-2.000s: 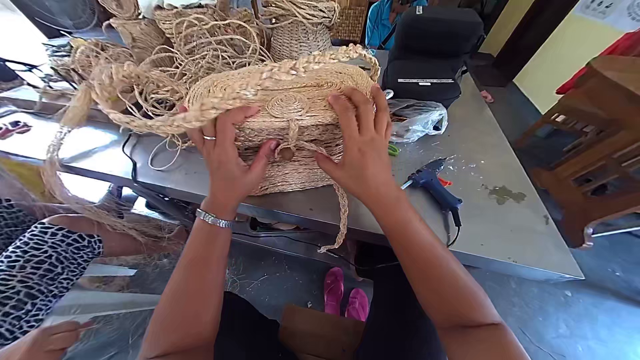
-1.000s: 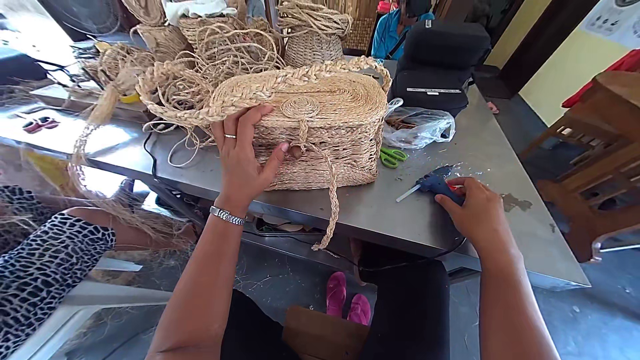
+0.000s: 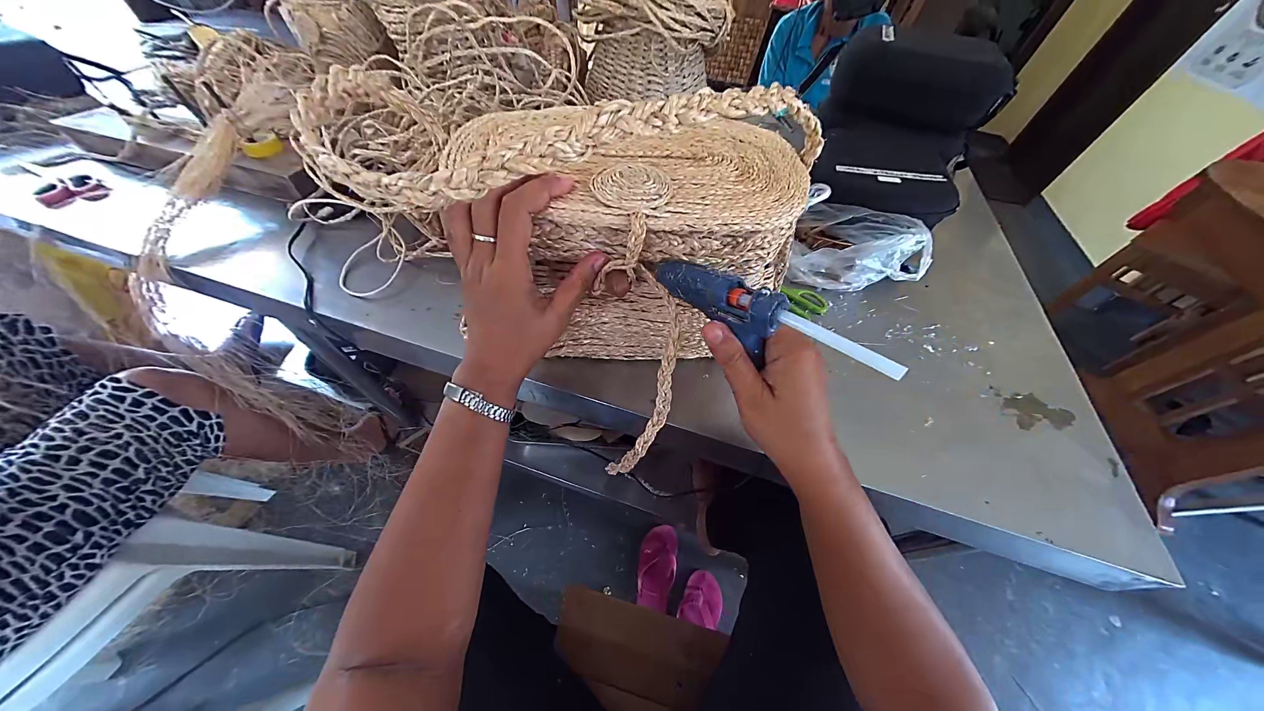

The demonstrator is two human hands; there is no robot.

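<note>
A woven natural-fibre bag (image 3: 741, 188) with a braided handle (image 3: 612, 128) stands on the metal table. My left hand (image 3: 509, 267) rests on its lid and front, thumb beside a round brown button (image 3: 616, 283) and the braided loop (image 3: 635, 242) around it. A loose braided cord (image 3: 664, 395) hangs from there over the table's edge. In my right hand (image 3: 780, 385) is a blue hot glue gun (image 3: 721, 296), its nozzle close to the loop and button; whether it touches cannot be told. A translucent glue stick (image 3: 844, 346) sticks out of the gun's back.
Green-handled scissors (image 3: 805, 301) and a clear plastic bag (image 3: 859, 247) lie right of the bag. A black case (image 3: 889, 168) stands behind them. Fibre cords (image 3: 484, 59) and baskets (image 3: 647, 59) crowd the back left. A person in patterned clothing (image 3: 109, 425) sits at left.
My right hand left the bag's front, reached the glue gun on the table at right, and has brought it up to the button. My left hand stays on the bag.
</note>
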